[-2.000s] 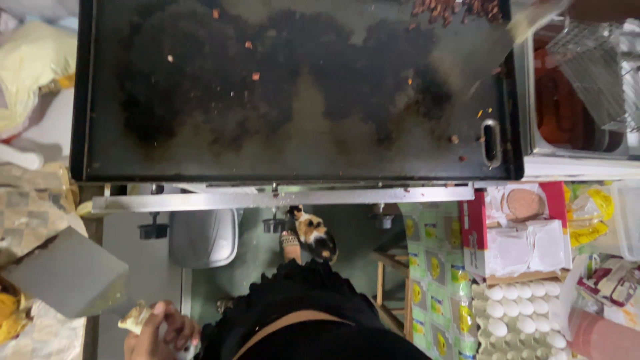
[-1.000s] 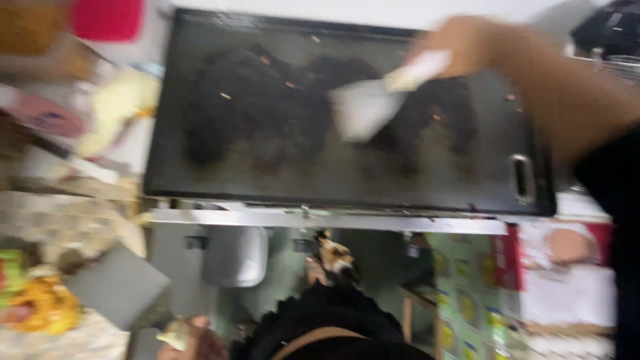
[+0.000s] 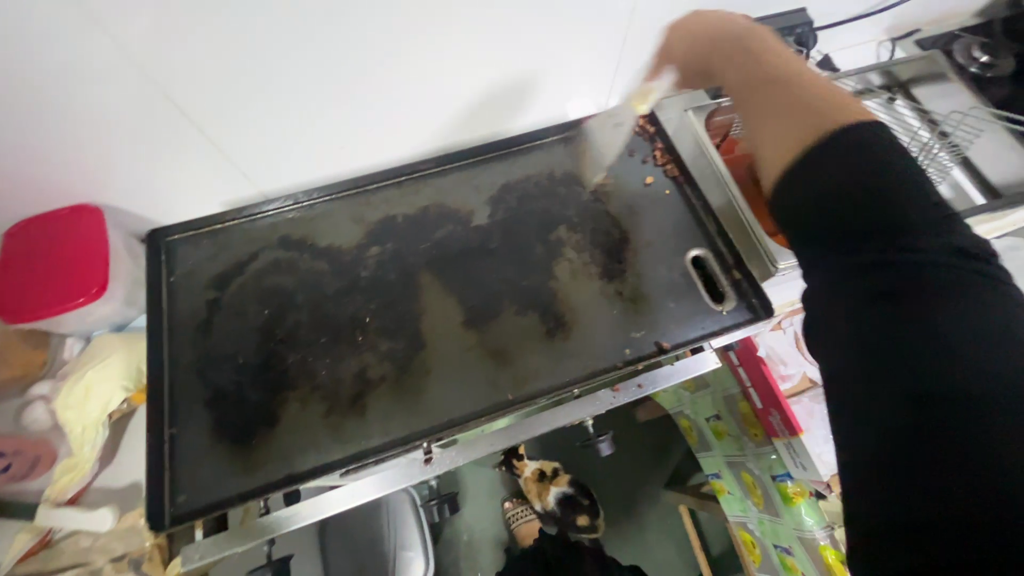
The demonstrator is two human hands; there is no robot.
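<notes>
My right hand (image 3: 704, 52), blurred, grips the pale handle of a scraper (image 3: 608, 140) above the back right corner of a flat griddle (image 3: 456, 312). The scraper's wide blade points down toward the griddle surface, though blur hides whether it touches. Small brown food bits (image 3: 660, 152) lie heaped along the right rim beside the blade. Dark, charred patches spread over the middle and left of the griddle, and a slot (image 3: 710, 280) is cut near its right edge. My left hand is out of view.
A calico cat (image 3: 560, 496) is on the floor by my foot, below the griddle's front rail (image 3: 480, 456) and knobs. At left stands a tub with a red lid (image 3: 54, 262). A steel pan (image 3: 748, 184) and wire rack (image 3: 920, 136) are at right, near a white wall.
My right hand has carried the scraper from over the griddle's middle to its back right corner. My left hand, seen low at left earlier, has gone out of view. The view has turned.
</notes>
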